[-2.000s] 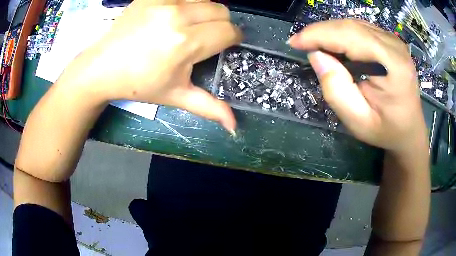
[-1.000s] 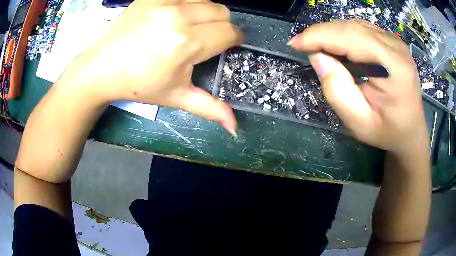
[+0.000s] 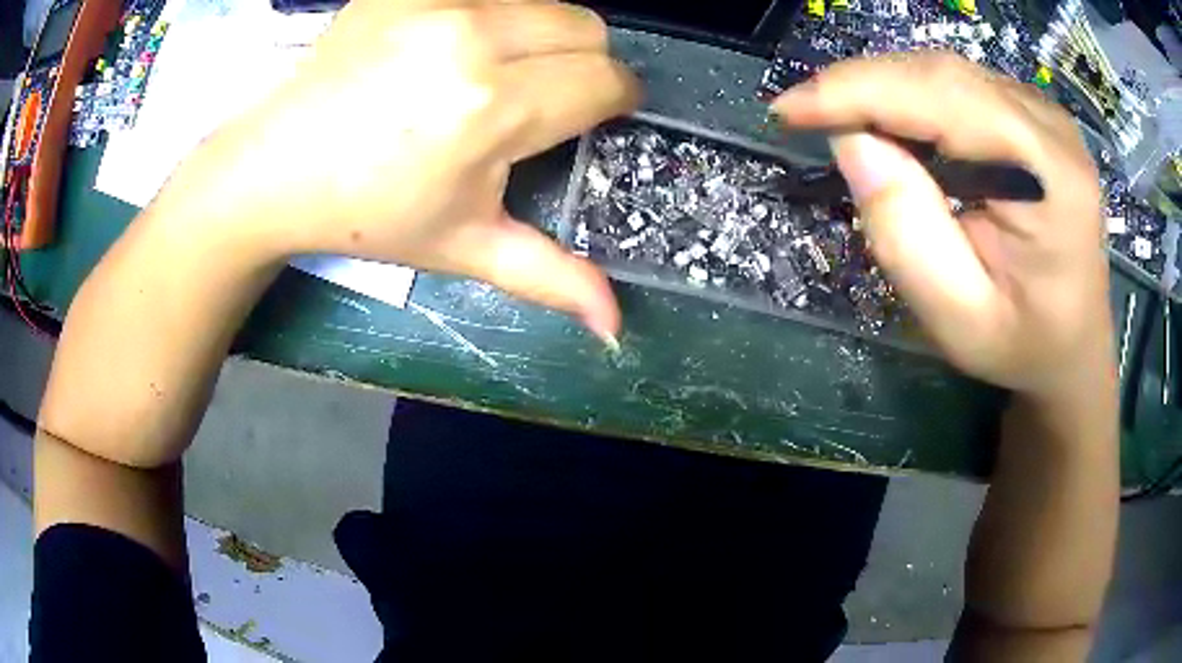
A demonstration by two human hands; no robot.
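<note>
A shallow parts tray (image 3: 674,281) full of tiny silver and black components (image 3: 700,214) lies on the worn green mat. My right hand (image 3: 966,214) is over the tray's right end. It holds dark tweezers (image 3: 992,180) between thumb and fingers, their thin tips pointing left, low over the components. My left hand (image 3: 441,143) is at the tray's left end, palm down, thumb apart from the curled fingers and pointing to the mat in front of the tray. Whether its fingers, partly cut off at the top, hold anything cannot be seen.
A multimeter (image 3: 49,156) with an orange edge stands far left, beside small boards (image 3: 117,91). White paper (image 3: 169,110) lies under my left forearm. Black equipment (image 3: 687,16) is behind. More boards (image 3: 907,33) lie back right; a second parts box (image 3: 1138,233) and thin rods (image 3: 1125,343) are at right.
My right hand and the tweezers have moved slightly to the right. My left hand has shifted very slightly right and keeps its pose.
</note>
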